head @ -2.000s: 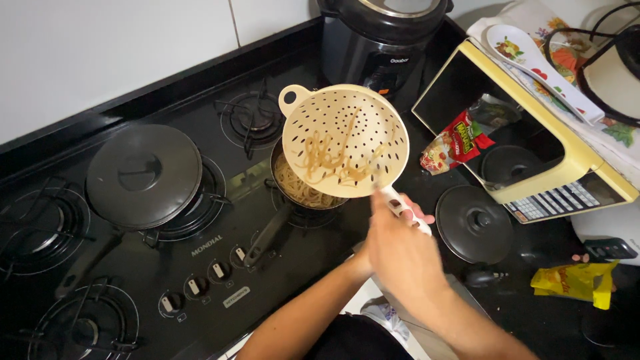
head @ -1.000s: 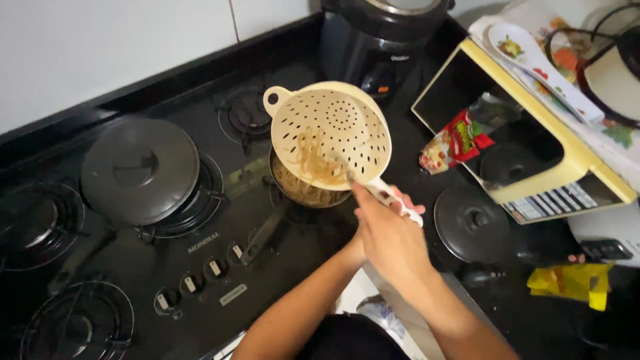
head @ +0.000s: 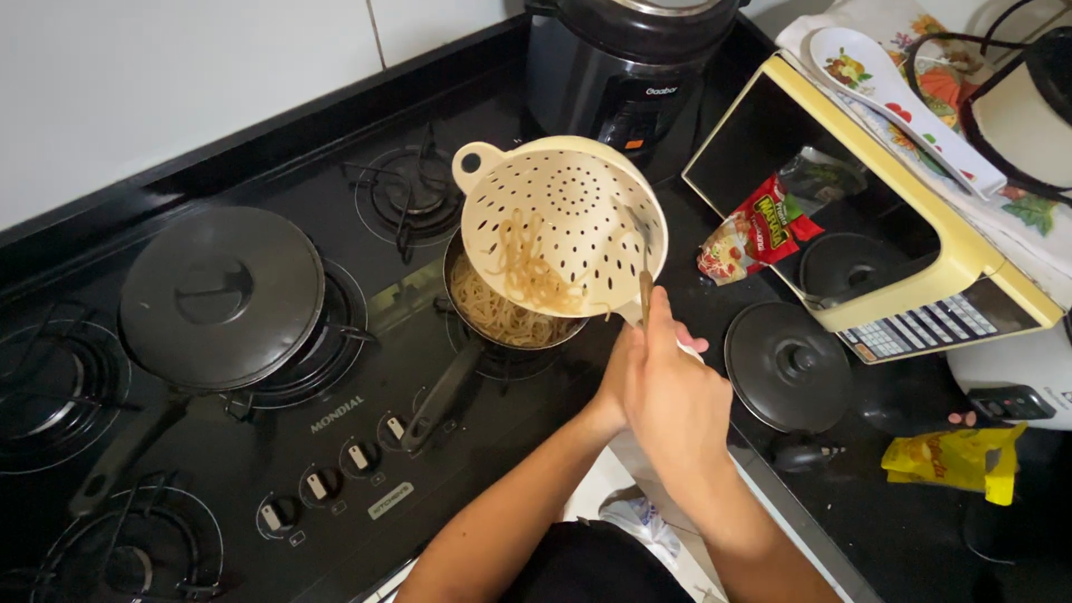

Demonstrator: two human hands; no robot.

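Observation:
A cream plastic colander [head: 578, 197] is tilted over a small dark saucepan [head: 452, 293], with some noodles [head: 532, 268] clinging to its lower side. More noodles [head: 494, 318] lie in the saucepan, which stands on a burner of the black glass cooktop. My left hand [head: 618, 381] grips the colander's handle, partly hidden behind my right hand. My right hand [head: 677, 381] holds a fork [head: 645, 280] by its brownish handle, its metal end inside the colander at the right.
A lidded black frying pan [head: 222, 297] stands on the left burner. An electric pressure cooker [head: 624, 75] is behind the colander. To the right are a yellow-framed microwave [head: 913, 226], a red food packet [head: 758, 230], a black pot lid [head: 787, 364] and a yellow packet [head: 950, 461].
The fork, blurred near the noodles before, now shows at the colander's right side. The noodles inside the colander have shifted in shape. Both hands keep their hold.

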